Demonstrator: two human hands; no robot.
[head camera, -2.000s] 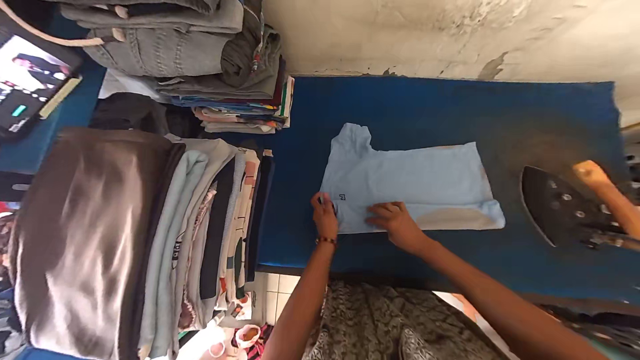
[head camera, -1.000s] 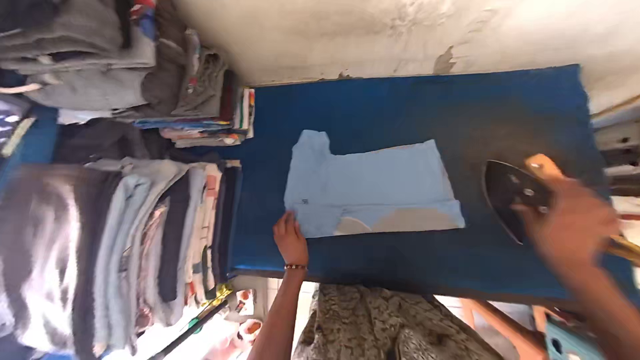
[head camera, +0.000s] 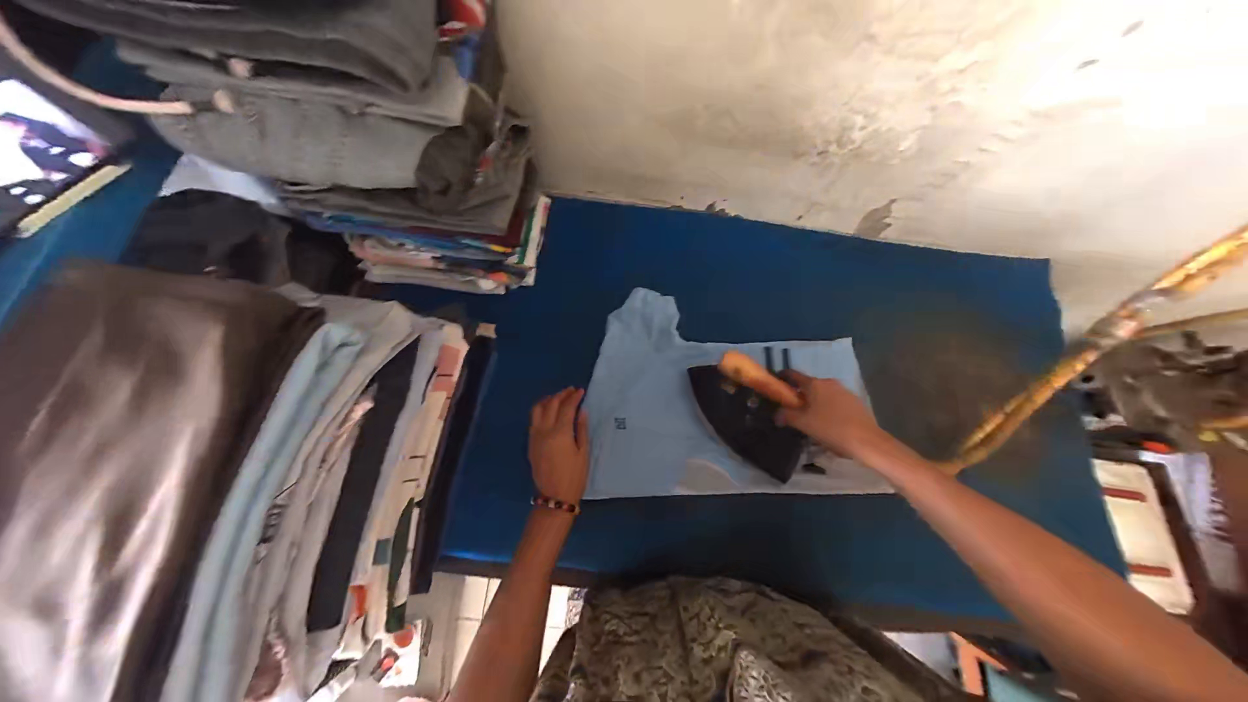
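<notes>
A light blue folded shirt (head camera: 643, 380) with a grey patch lies flat on the blue cloth-covered table (head camera: 624, 253). On its right half sits a black clothes iron (head camera: 746, 429) with a wooden handle. My right hand (head camera: 824, 414) is closed around the handle's right end. At the shirt's left edge, my left hand (head camera: 559, 444) rests with its palm down, holding nothing; a beaded bracelet circles that wrist.
Stacked folded clothes (head camera: 390, 146) stand at the back left, and a row of folded garments (head camera: 322, 468) fills the left side. A plastered wall (head camera: 780, 127) runs behind the table. A wrapped cord (head camera: 1072, 361) slants up at the right.
My right hand has gone from the shirt to the iron, which has moved left from the bare table cloth onto the shirt. My left hand remains by the shirt's left edge.
</notes>
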